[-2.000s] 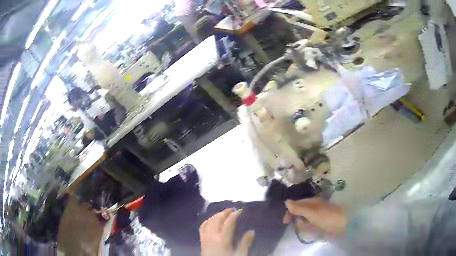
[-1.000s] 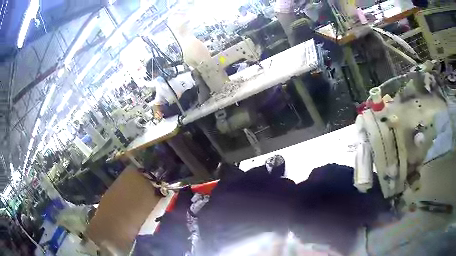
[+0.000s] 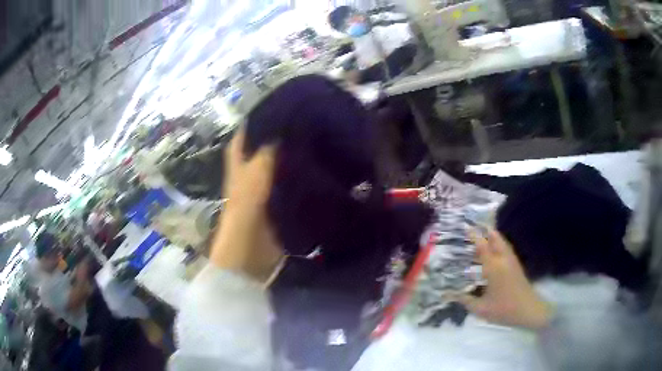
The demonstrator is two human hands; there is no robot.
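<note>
My left hand point(image 3: 250, 210) holds up a large bundle of dark cloth point(image 3: 319, 159) at the centre, fingers partly hidden behind it. My right hand point(image 3: 504, 286) is at the printed white-and-dark fabric point(image 3: 457, 232), fingers bent at its right side; the blur hides whether they grip it. The printed fabric lies by the orange-red basket, whose rim point(image 3: 408, 286) shows. Another dark cloth heap point(image 3: 566, 221) lies on the white table to the right.
A neighbouring sewing machine point(image 3: 457, 25) stands on a white table point(image 3: 508, 54) at the back. Blue items point(image 3: 149, 206) are at the left. A person point(image 3: 54, 279) is at the lower left. A pale machine edge shows at the far right.
The view has swung left, so my sewing machine is nearly out of view. My left hand now holds dark cloth raised; my right hand has come to the printed fabric.
</note>
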